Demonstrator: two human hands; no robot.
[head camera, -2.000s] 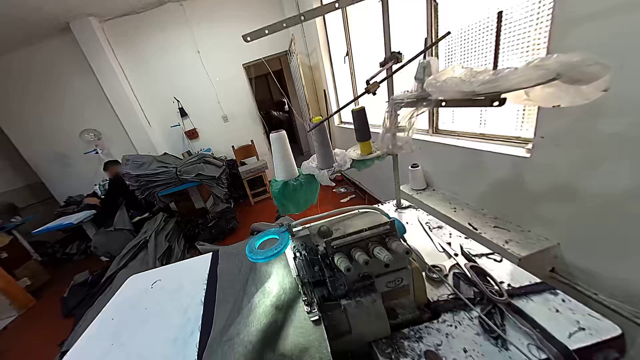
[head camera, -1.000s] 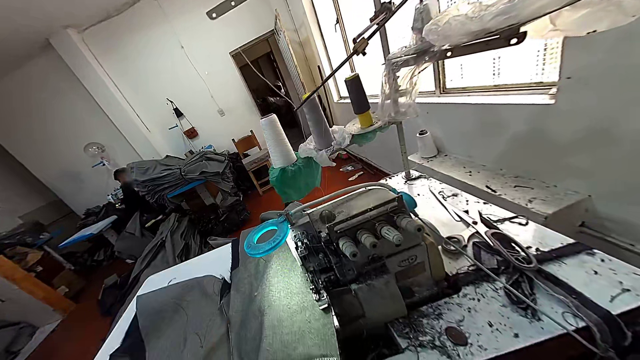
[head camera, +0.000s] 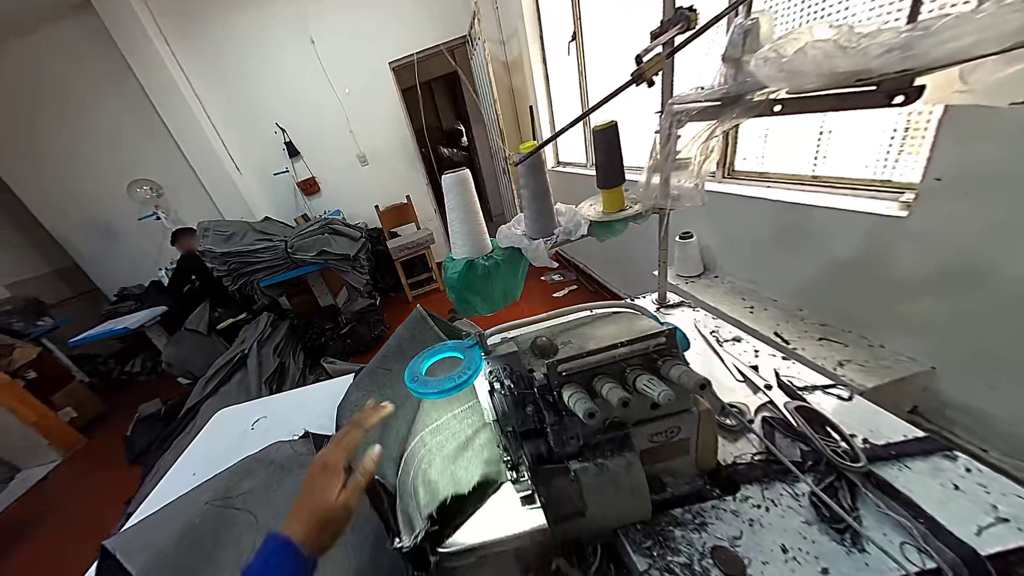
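Observation:
My left hand (head camera: 336, 478), in a blue sleeve, hovers over or rests lightly against dark grey fabric (head camera: 232, 500), its fingers apart. Just right of it, a lit fabric piece with a stitched seam (head camera: 448, 448) lies folded beside the overlock sewing machine (head camera: 608, 432). A blue ring-shaped magnifier or lamp (head camera: 444, 370) sits over the cloth at the machine's left. Several tension knobs line the machine's front. My right hand is not in view.
Scissors (head camera: 824, 432) lie on the lint-strewn white table (head camera: 928, 488) at right. Thread cones, one white (head camera: 466, 214), stand behind the machine under a metal rod. A person (head camera: 190, 268) sits at the far left near piled grey garments (head camera: 280, 252). A wooden chair (head camera: 406, 240) stands behind.
My left hand has come into view over the fabric. The cloth beside the machine, lying flatter a second ago, is now folded and raised, with a seam showing.

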